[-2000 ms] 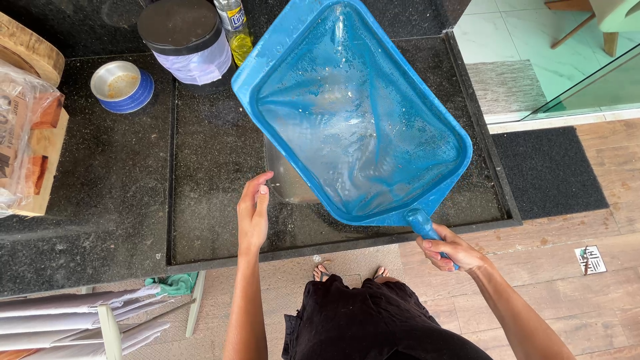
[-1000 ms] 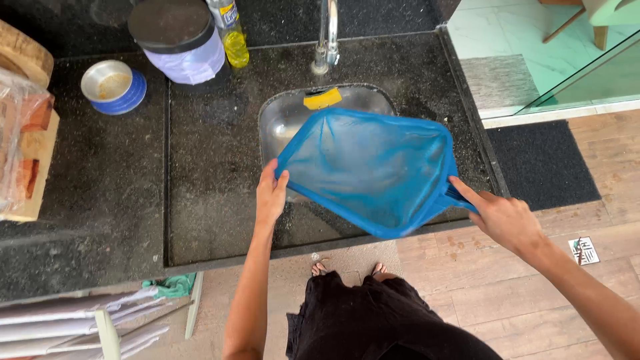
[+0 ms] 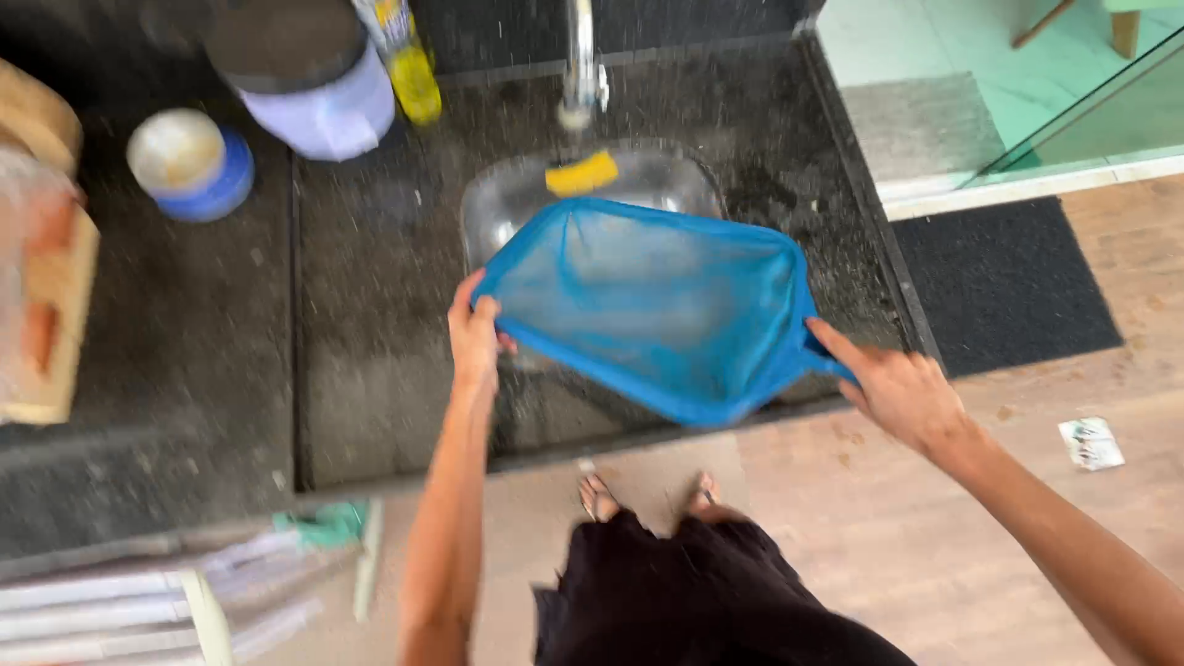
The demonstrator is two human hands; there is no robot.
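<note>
A blue pool skimmer net (image 3: 647,296) with a plastic frame is held over the front of a steel sink (image 3: 671,176) and the stone counter. My left hand (image 3: 476,328) grips the left corner of its frame. At the other end, my right hand (image 3: 888,384) is closed on the short blue handle. A yellow sponge (image 3: 582,174) shows at the sink's back edge, just behind the net. The metal faucet (image 3: 581,74) stands behind the basin. The net hides most of the basin.
On the left of the sink are a blue and white bowl (image 3: 199,171), a dark-lidded container (image 3: 319,106), a yellow dish soap bottle (image 3: 413,79) and a wooden board (image 3: 69,324). A raised edge (image 3: 869,185) borders the counter. Below left is a drying rack (image 3: 199,610).
The net was higher and tilted over the sink two seconds ago, with my left hand off it. It has come down, uncovering the faucet and sponge, and my left hand has taken hold of its frame.
</note>
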